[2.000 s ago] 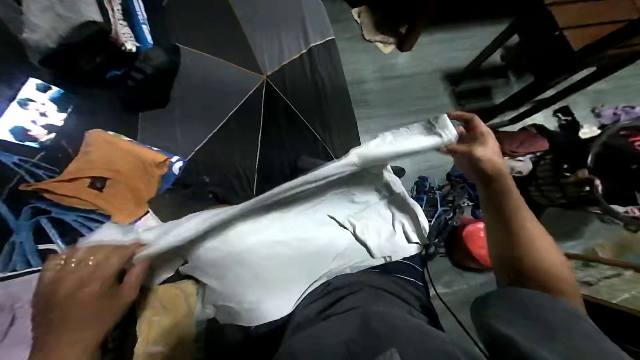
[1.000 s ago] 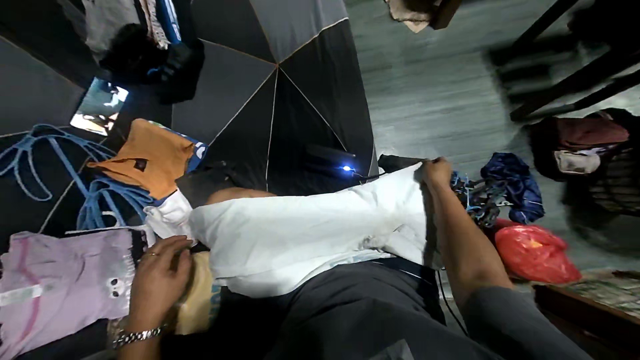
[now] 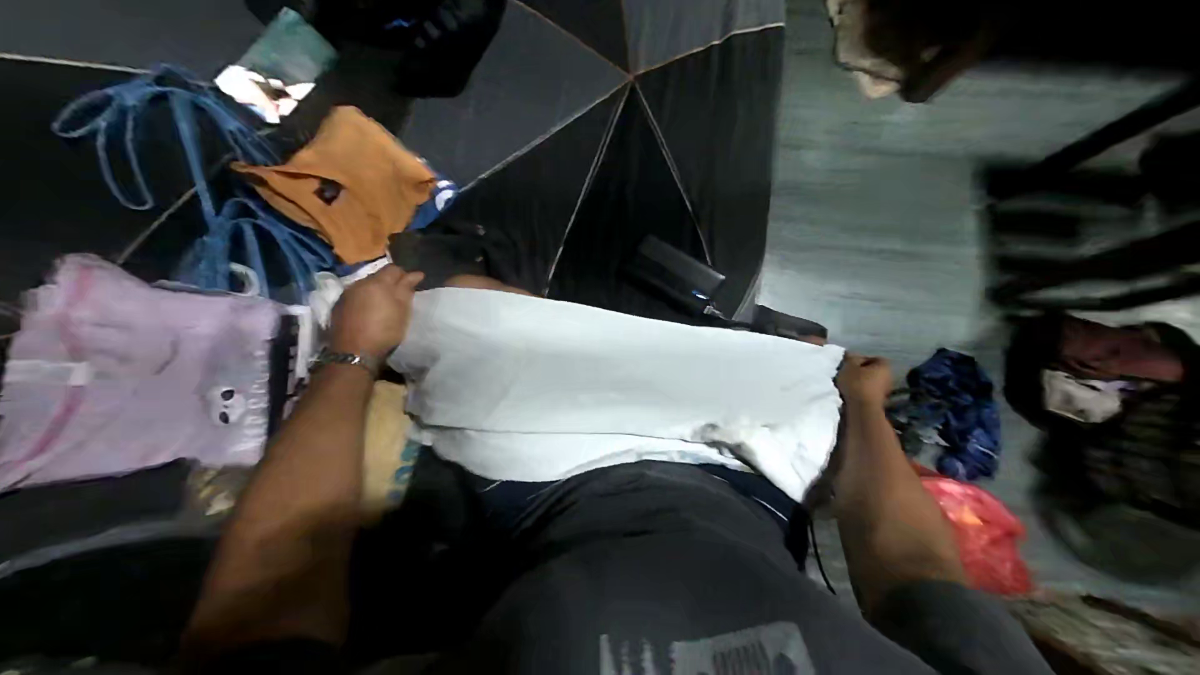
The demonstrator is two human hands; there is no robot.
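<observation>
A white cloth garment (image 3: 619, 375), folded lengthwise, lies stretched across my lap. My left hand (image 3: 372, 309) grips its left end near the upper corner, with the fingertips partly hidden. At the opposite end my right hand (image 3: 864, 380) is closed on the upper right corner. The lower right part of the cloth is crumpled and hangs a little lower. Beyond my left hand lies a folded orange garment (image 3: 352, 187). A folded pink garment (image 3: 150, 366) with a small printed face rests left of my left forearm.
Blue cords (image 3: 192, 141) lie tangled beside the orange garment, near a lit screen (image 3: 272, 75). A black box-shaped device (image 3: 677, 272) sits just beyond the white cloth. On the floor at right are a red plastic bag (image 3: 980, 530), a dark blue bundle (image 3: 956, 412) and a basket with clothes (image 3: 1120, 375).
The white cloth, held up slanting two seconds ago, now lies flatter across my lap. My left hand has moved from beside its lower left edge to its upper left corner since one second ago.
</observation>
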